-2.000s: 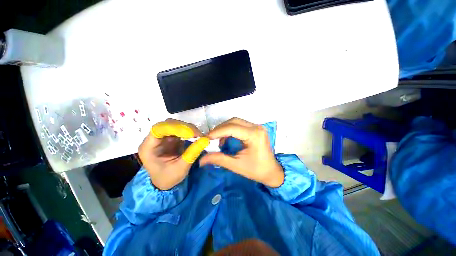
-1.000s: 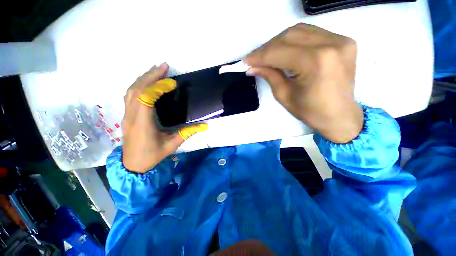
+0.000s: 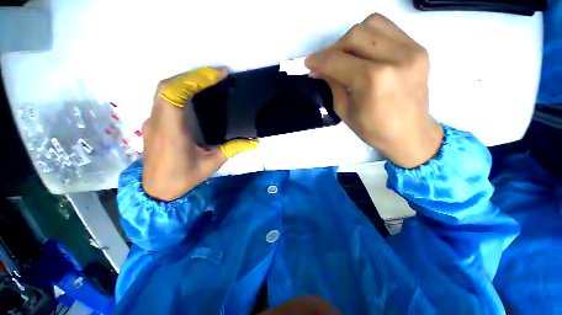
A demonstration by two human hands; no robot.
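A black glossy smartphone or screen assembly lies over the white board, screen up. My left hand, with yellow finger cots on thumb and a finger, grips its left end by the two long edges. My right hand is over the phone's upper right corner and pinches a small white wiping cloth between thumb and fingertips. The cloth touches or lies just over the phone's far edge. The right fingers hide part of the phone's right end.
Many small labels, some red, are stuck at the left end of the white board. Black trays are at the far right edge. A pale bottle or box is at far left. A blue-sleeved person is at right.
At two seconds ago both hands were together below the phone. They then moved to it, the left gripping it. Since one second ago the cloth has shifted slightly toward the phone's far edge.
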